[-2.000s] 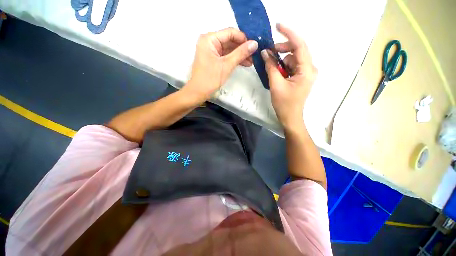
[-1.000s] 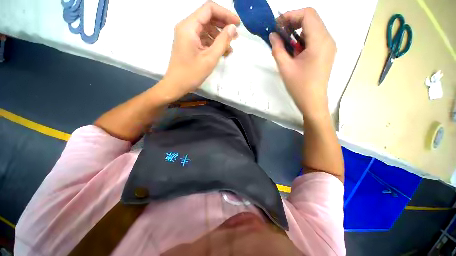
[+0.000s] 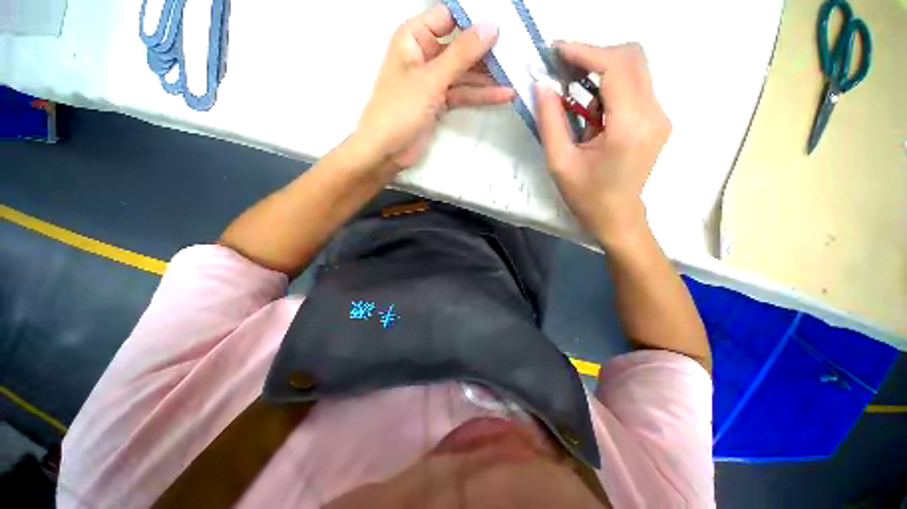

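Observation:
The blue band (image 3: 504, 78) slants down from the top edge, showing two narrow blue edges with white between them; I cannot tell if that is its underside or the table. My left hand (image 3: 443, 84) holds its left edge between thumb and fingers. My right hand (image 3: 600, 129) pinches its lower part and also holds the small red-handled cutter (image 3: 587, 111) in the palm. The cutter's tip is hidden or too blurred to see. Grey-blue looped strips (image 3: 206, 60) lie on the white table cover (image 3: 298, 75) at upper left.
Scissors (image 3: 837, 75) with dark green handles lie on the tan board (image 3: 786, 199) at right. The table's front edge runs below my hands. A pale sheet (image 3: 30, 15) is at far upper left. Blue panels (image 3: 786, 368) show below the table at right.
The band's broad blue face has given way to narrow blue edges around white. My left hand, apart from it a second ago, has moved right and now holds it. The cutter stays in my right hand.

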